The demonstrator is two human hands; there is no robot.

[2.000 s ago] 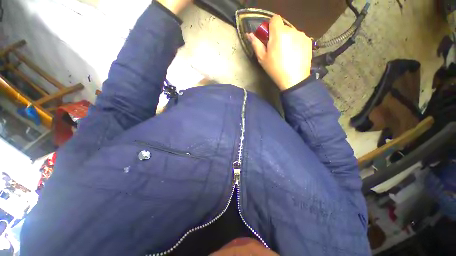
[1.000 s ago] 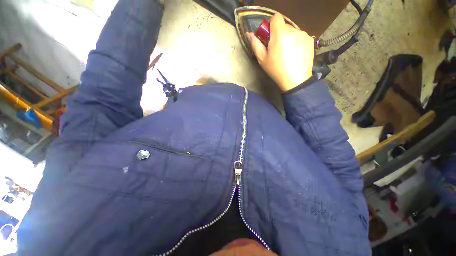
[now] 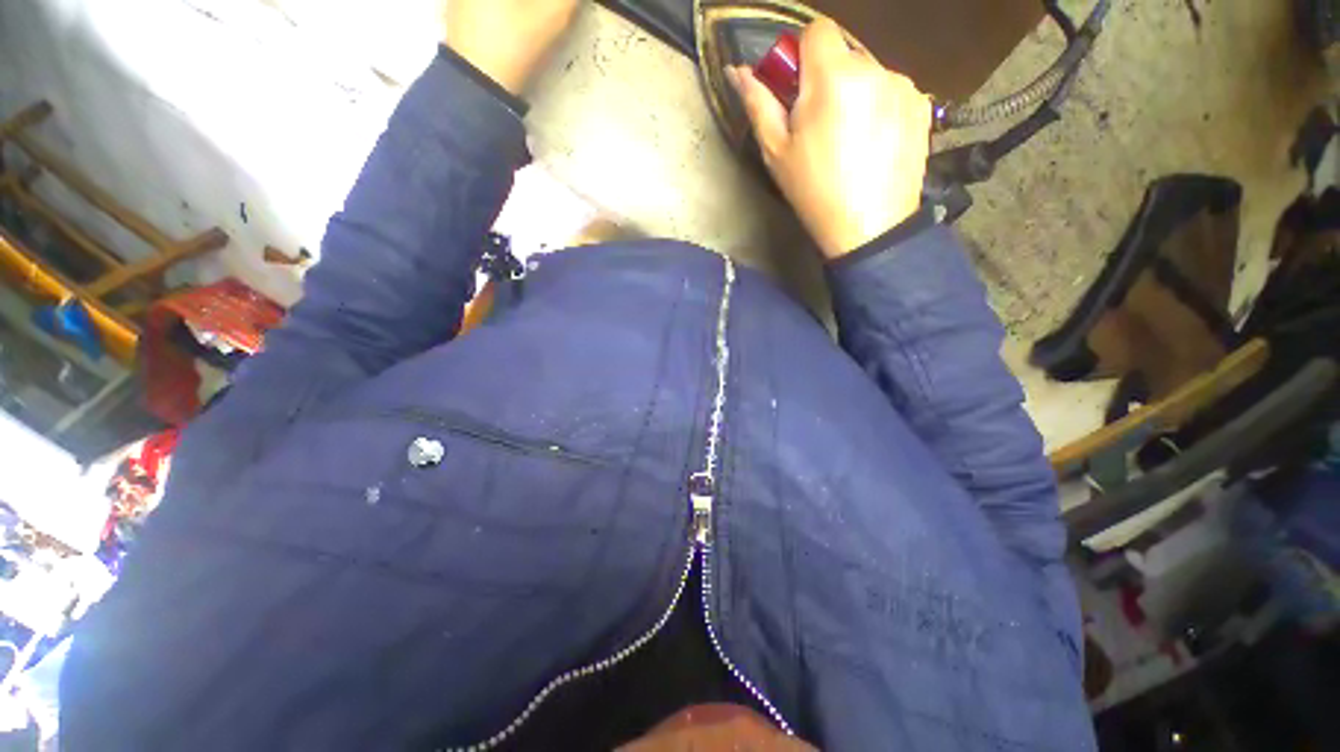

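Observation:
My right hand (image 3: 849,140) is shut on the red handle of the steam iron (image 3: 720,91), whose pale-rimmed tip shows at the top centre. The iron stands at the lower left border of a brown garment panel (image 3: 955,41), which is cut off by the top edge. A black band (image 3: 651,21) runs from the iron up to the left. My left hand (image 3: 512,41) is at the top edge, left of the band. Its fingers are cut off or blurred, so what it holds cannot be told.
The ribbed hose (image 3: 1011,109) and a dark cable trail right of the iron. Brown pieces with black edges (image 3: 1183,279) lie on the stained cloth-covered table (image 3: 1095,162) at right. A pale wooden edge (image 3: 1176,407) is below them. A wooden frame (image 3: 162,272) and red bag (image 3: 184,331) are at left.
My left hand, out of view one second ago, is back at the top edge, and its sleeve has swung right. The iron and my right hand have shifted very little.

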